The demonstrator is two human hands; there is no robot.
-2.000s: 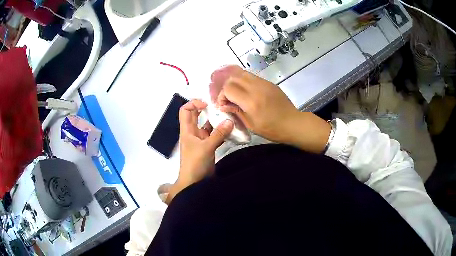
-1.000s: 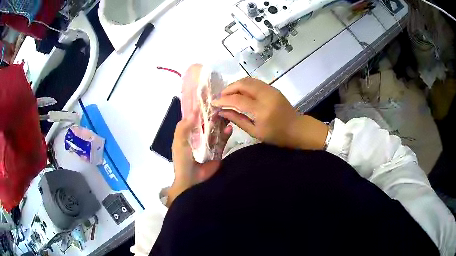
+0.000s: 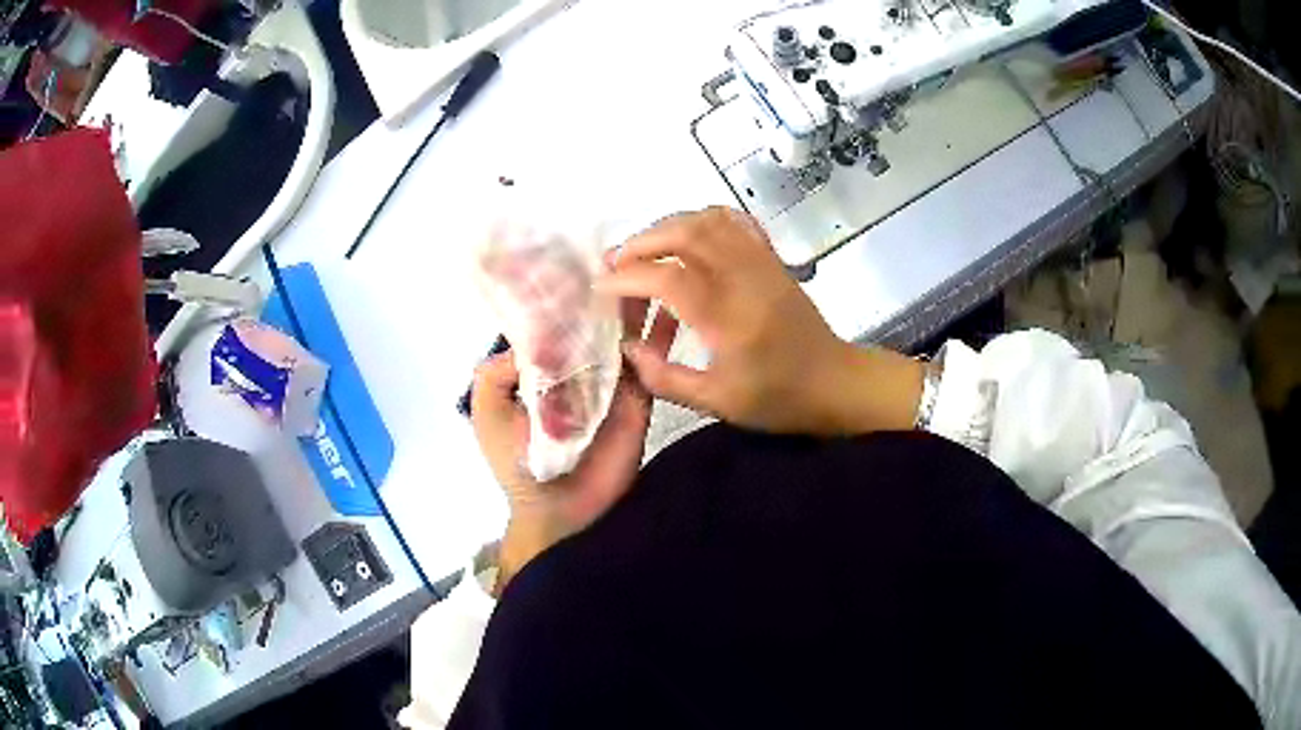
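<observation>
A pink-and-white wrapped item (image 3: pixel 549 321) in thin, crinkled, see-through wrapping lies lengthwise in my left hand (image 3: pixel 585 471), above the table's near edge. My left fingers and thumb curl around its lower part. My right hand (image 3: pixel 735 321) is at its right side, with thumb and forefinger at the wrapper's edge; the fingertips are partly blurred, so their hold on it is unclear. The phone (image 3: pixel 494 350) is almost wholly hidden behind my left hand and the item, with only a dark corner showing.
A white sewing machine (image 3: pixel 856 72) stands at the upper right, another with a grey motor end (image 3: pixel 214 525) at lower left. A screwdriver (image 3: pixel 425 150), a purple-and-pink packet (image 3: pixel 268 374) and a switch box (image 3: pixel 345 565) lie on the white table. A red bag (image 3: pixel 72 328) hangs left. Beige cloth (image 3: pixel 1199 385) lies right.
The wrapped item has turned its broad side up and tilted left. My right fingers have shifted to its right edge. The item and left hand now cover most of the phone; the red strip is out of sight.
</observation>
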